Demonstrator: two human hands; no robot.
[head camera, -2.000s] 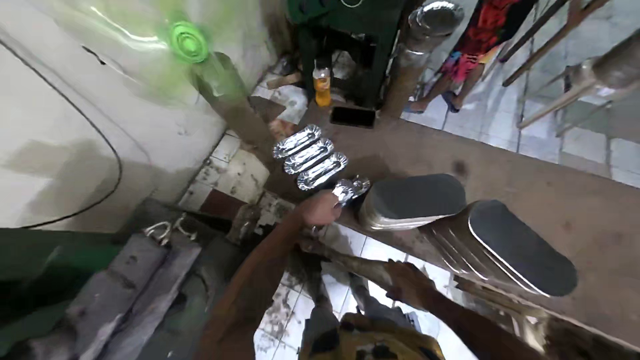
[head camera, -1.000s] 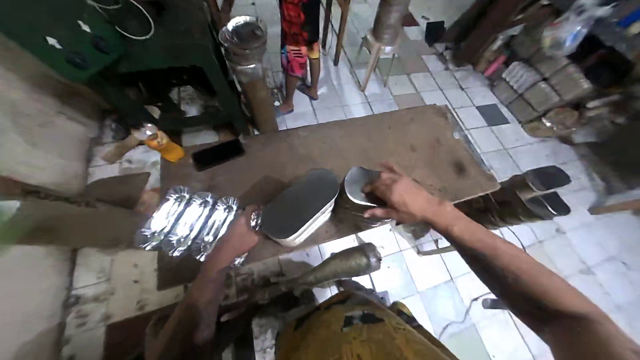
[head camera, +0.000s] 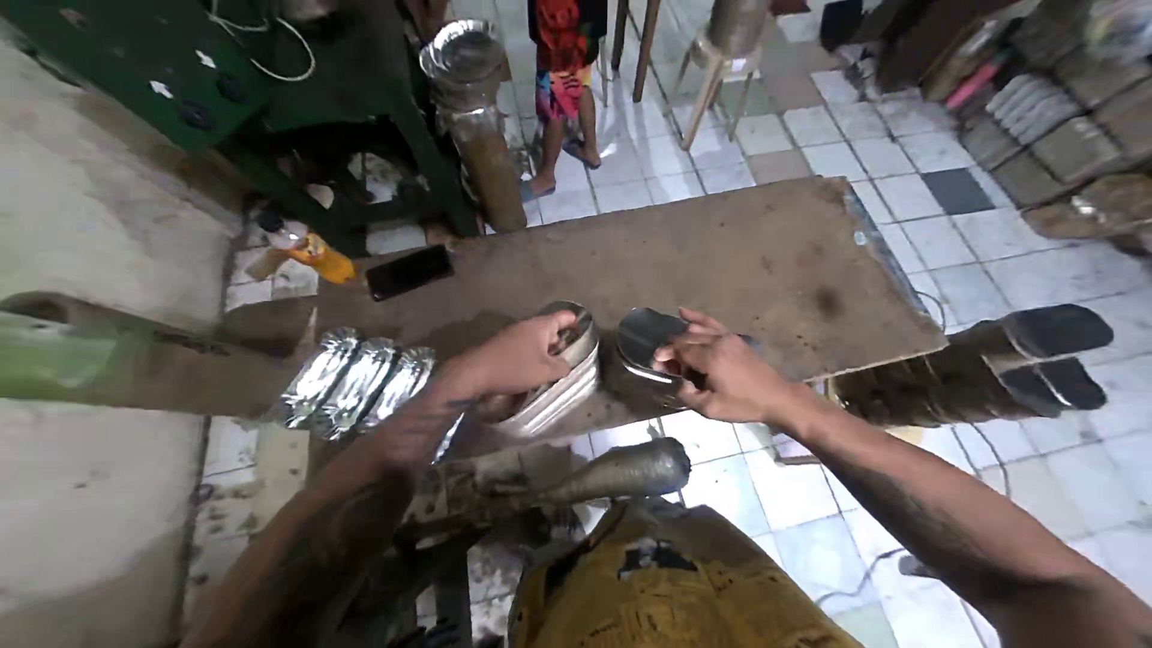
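A stack of oblong pieces with pale rims (head camera: 562, 396) sits near the front edge of the wooden board (head camera: 702, 234). My left hand (head camera: 517, 355) is over its top, fingers curled at the rim of the uppermost piece. Right of it, my right hand (head camera: 724, 364) pinches a dark oblong sheet (head camera: 643, 337), which bends upward at its left end. More dark pieces lie beneath that sheet, partly hidden by the hand. Several crinkled foil trays (head camera: 360, 382) stand in a row left of my left forearm.
A black phone (head camera: 409, 273) and a bottle of orange liquid (head camera: 319, 256) lie at the board's left. Behind are a green metal machine (head camera: 342, 63), a stack of round foil trays (head camera: 463, 54) and a person's legs (head camera: 567, 117). A wrapped bar (head camera: 621, 472) projects below the board.
My left hand has moved from beside the foil trays onto the pale-rimmed stack. The dark sheet under my right hand now bends upward. The view has swung to the right since the oldest frame.
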